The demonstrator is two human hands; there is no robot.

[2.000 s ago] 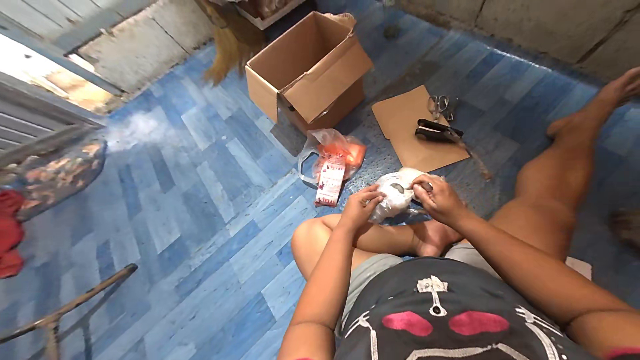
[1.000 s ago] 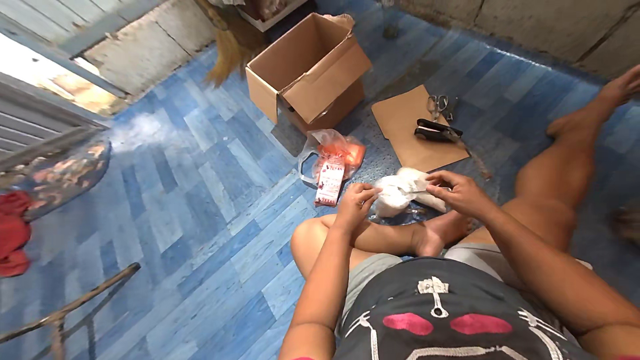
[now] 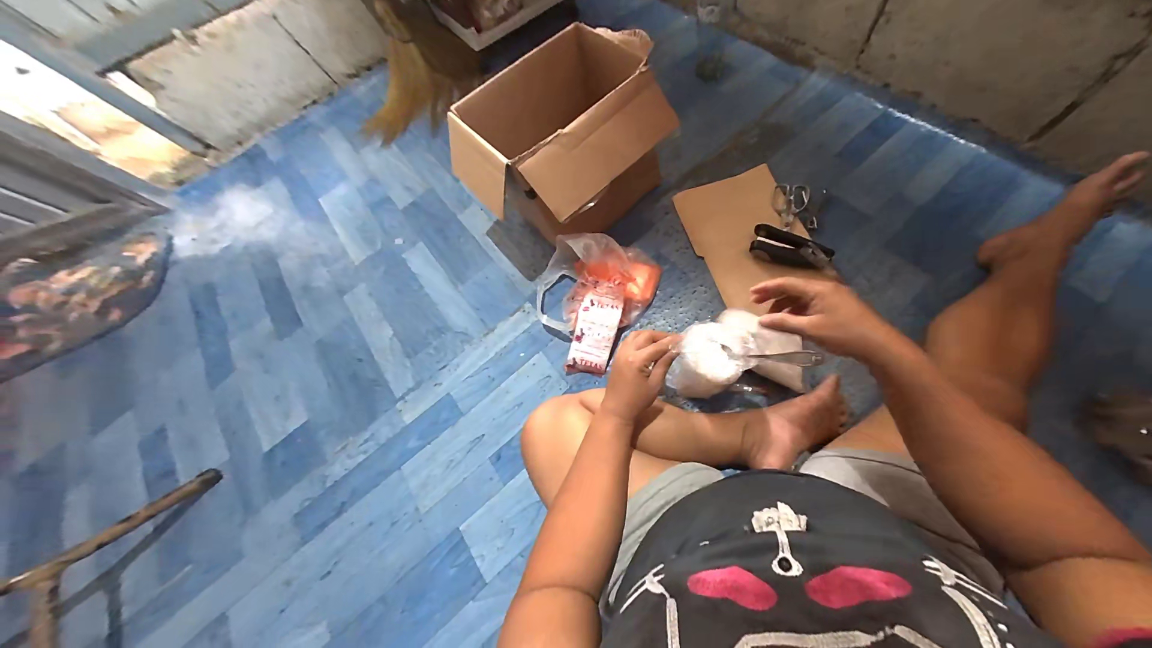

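Note:
A white powdery mass in clear plastic bags (image 3: 709, 360) lies in front of my crossed leg. My left hand (image 3: 641, 371) pinches the bag's left edge between thumb and fingers. From the bag a metal utensil handle, seemingly a spoon's (image 3: 787, 358), points to the right. My right hand (image 3: 814, 313) hovers just above that handle, its fingers apart and holding nothing visible. Left of the bag, a red and white printed packet (image 3: 595, 331) leans on a clear plastic bag with orange contents (image 3: 634, 274). Beyond my right hand a black stapler (image 3: 790, 247) and scissors (image 3: 792, 203) lie on a cardboard piece (image 3: 727, 211).
An open cardboard box (image 3: 594, 171) stands on the blue floor ahead. A broom (image 3: 405, 85) is behind it at the left. A wooden frame piece (image 3: 117, 538) is at the lower left, and a filled clear bag (image 3: 85, 292) lies at the far left.
My right hand was at the bag and now is raised slightly above it with fingers apart. The metal handle now shows plainly. My left hand stays at the bag's left side.

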